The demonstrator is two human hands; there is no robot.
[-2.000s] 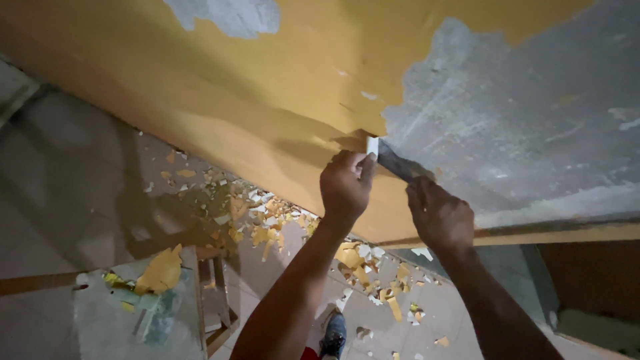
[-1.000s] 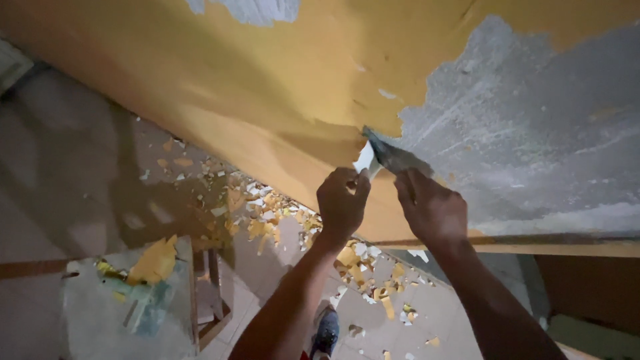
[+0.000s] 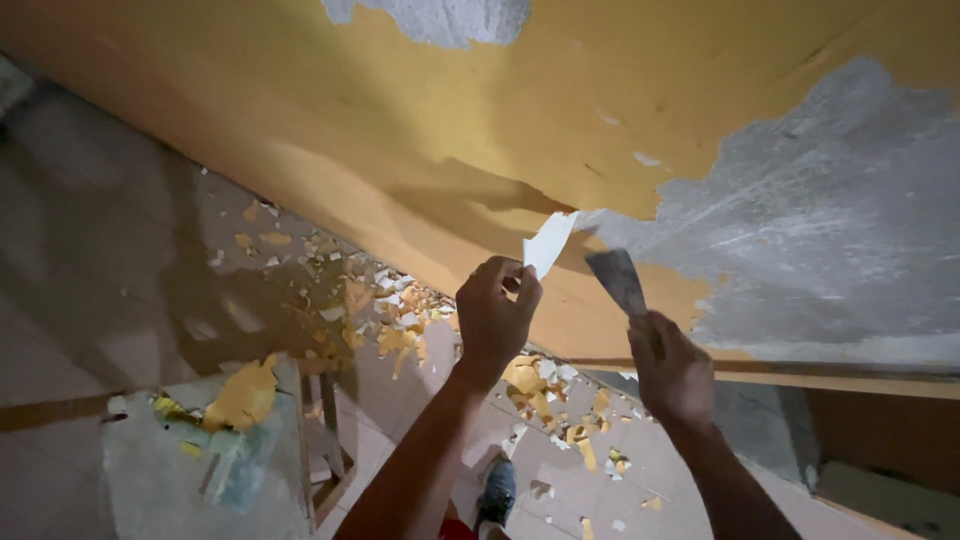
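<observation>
My left hand (image 3: 495, 311) pinches a peeled strip of paint (image 3: 551, 244), its white underside showing and its upper end at the yellow painted wall (image 3: 450, 112). To the right, my right hand (image 3: 675, 367) grips a paint scraper (image 3: 619, 281) by the handle. The flat blade points up and left, and a gap parts it from the strip. Beyond the blade, bare grey plaster (image 3: 825, 217) shows with a ragged paint edge. Another bare patch (image 3: 457, 22) lies at the top.
Paint flakes (image 3: 397, 300) litter the tiled floor (image 3: 90, 225) along the wall's foot. At the lower left stands a wooden stool or small table (image 3: 277, 480), holding a large yellow paint piece (image 3: 244, 394). A shoe (image 3: 497, 487) shows at the bottom. An opening (image 3: 877, 435) lies at the lower right.
The scraper has come away from the wall's paint edge, down and to the right. More of the peeled strip's white underside shows at my left hand than two seconds ago.
</observation>
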